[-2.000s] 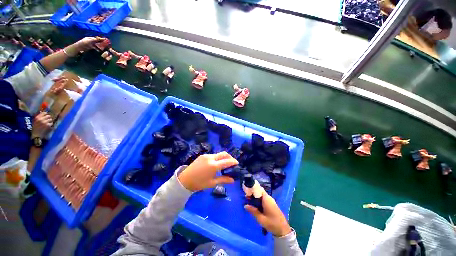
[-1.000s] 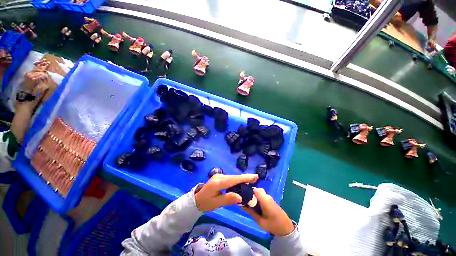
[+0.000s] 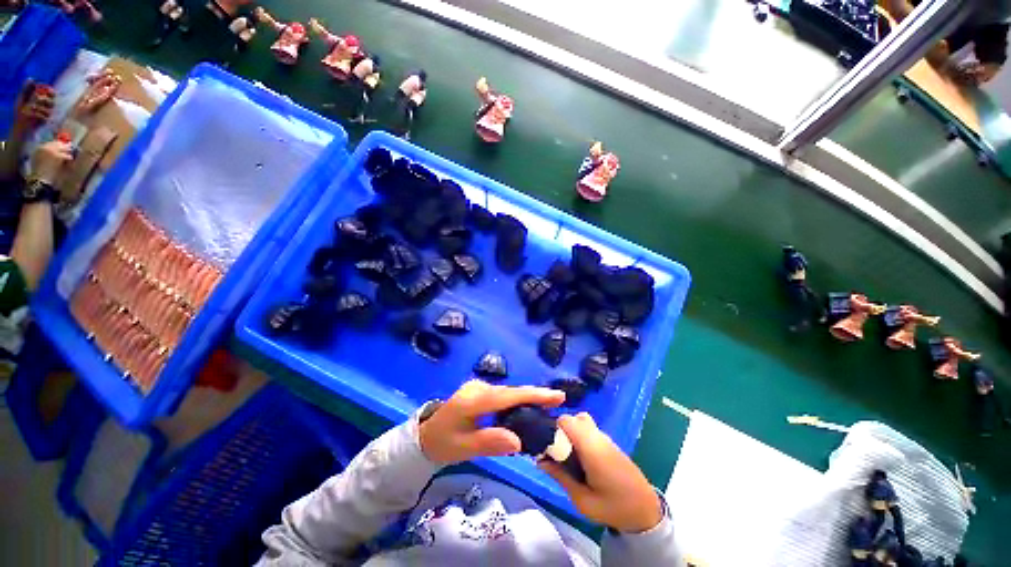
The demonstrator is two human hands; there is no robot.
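Observation:
My right hand (image 3: 608, 478) is closed around a dark figure (image 3: 561, 447), whose pale part shows between the fingers. My left hand (image 3: 471, 422) holds a black hair piece (image 3: 528, 428) against the top of the figure, fingers over it and thumb below. Both hands are above the near edge of the blue parts tray (image 3: 322, 382). Loose black pieces (image 3: 405, 271) lie in the tray, heaped at its far left and at its right. The figure's lower body is hidden in my right fist.
A lined tray (image 3: 211, 199) with flesh-coloured parts stands left. Pink-and-red figures (image 3: 599, 175) lie along the green conveyor belt (image 3: 698, 210). A white sheet (image 3: 737, 487) and ribbed foam (image 3: 926, 487) with dark figures are at right. A slatted crate (image 3: 222, 487) is low left. Another person's hand (image 3: 50, 158) is far left.
The hands came together; the black piece, apart from the figure two seconds ago, is now on its top. Since one second ago the hands barely moved, while the view shifted.

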